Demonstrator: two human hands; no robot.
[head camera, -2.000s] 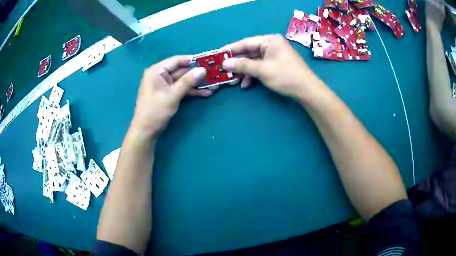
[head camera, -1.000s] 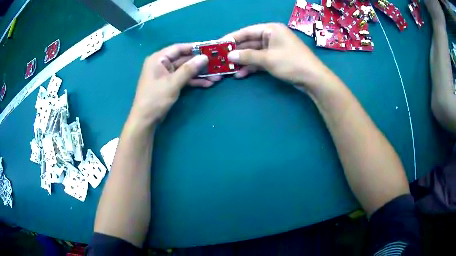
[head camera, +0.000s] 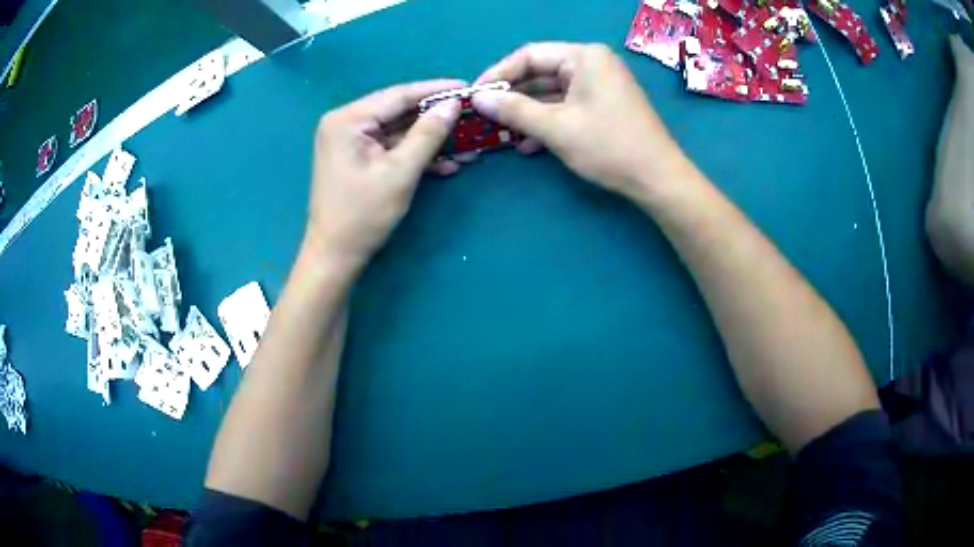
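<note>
A red board-and-housing unit (head camera: 478, 133) with a thin white rim is held between both hands above the green work surface (head camera: 555, 321). It is tilted, its white far edge raised. My left hand (head camera: 387, 150) grips its left side, thumb near the far edge. My right hand (head camera: 566, 112) grips its right side, thumb on the far edge. The fingers hide its underside and much of its face. White housings (head camera: 118, 278) lie heaped at left. Red circuit boards (head camera: 742, 53) lie heaped at the far right.
A grey post (head camera: 256, 21) rises at the far edge by the white strip (head camera: 352, 13). A single white piece (head camera: 201, 83) lies near the strip. Red units (head camera: 83, 122) sit on the belt at far left. Another person's arm (head camera: 954, 171) is at right.
Both thumbs have moved to the unit's far edge, and the unit has tilted, so less of its red face shows. The units on the belt have shifted left.
</note>
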